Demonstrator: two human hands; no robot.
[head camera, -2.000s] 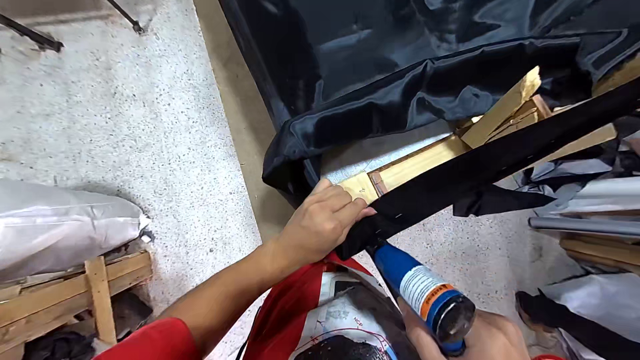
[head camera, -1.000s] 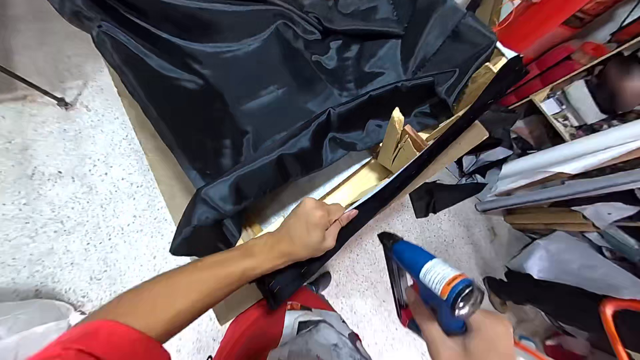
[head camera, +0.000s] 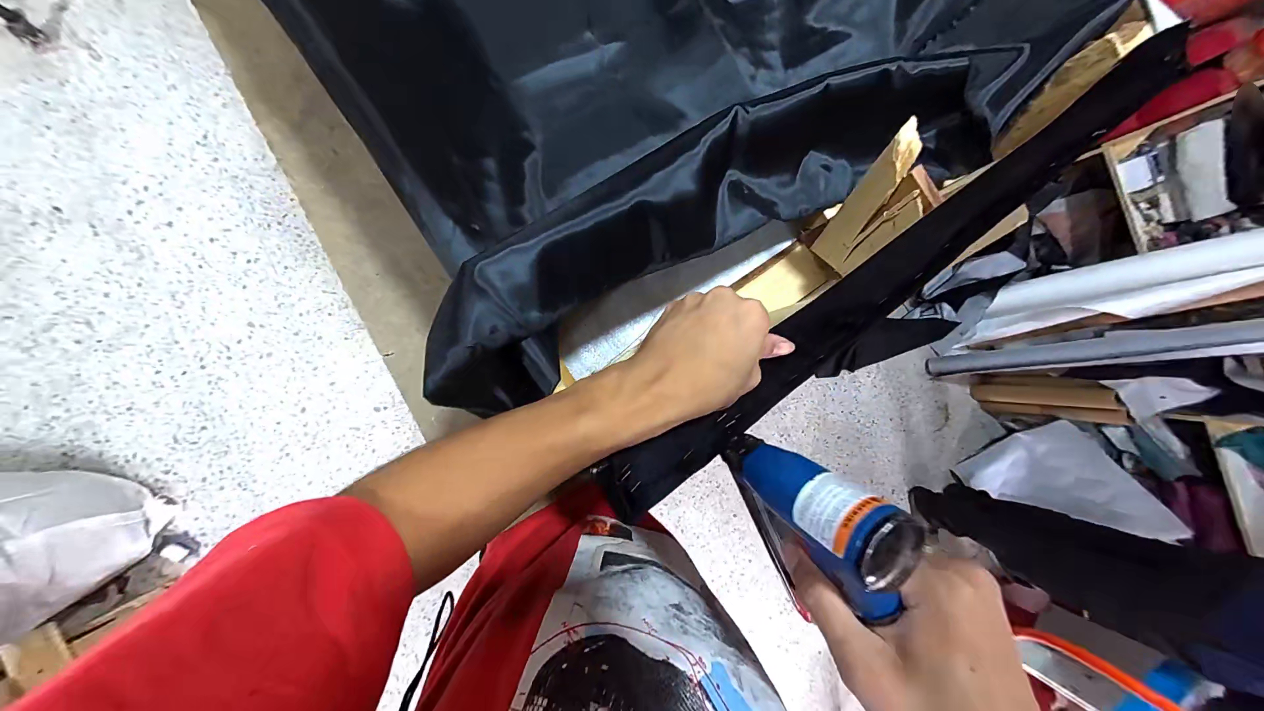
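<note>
My left hand (head camera: 713, 346) grips the black-fabric-covered edge of a wooden frame, its thumb lying on the black fabric strip (head camera: 928, 232). My right hand (head camera: 918, 622) is closed around a blue pneumatic stapler (head camera: 810, 509), whose black nose touches or nearly touches the strip just below my left hand. Staples show in the fabric near that nose. Shiny black fabric (head camera: 632, 128) covers the piece and is folded back along this side. Between fold and strip, the bare wooden frame (head camera: 785, 276) and a torn piece of cardboard or board (head camera: 874, 202) show.
Brown board (head camera: 336, 197) lies beneath the piece, on a speckled floor (head camera: 197, 257). At right are long rolls (head camera: 1106, 346), fabric scraps and a wooden shelf (head camera: 1126, 183). An orange hose (head camera: 1096, 667) runs at lower right. A white-wrapped bundle (head camera: 69, 543) lies at lower left.
The stapler, held apart from the fabric strip one second ago, is now against or very near it. My left hand stays on the frame edge. The view has shifted.
</note>
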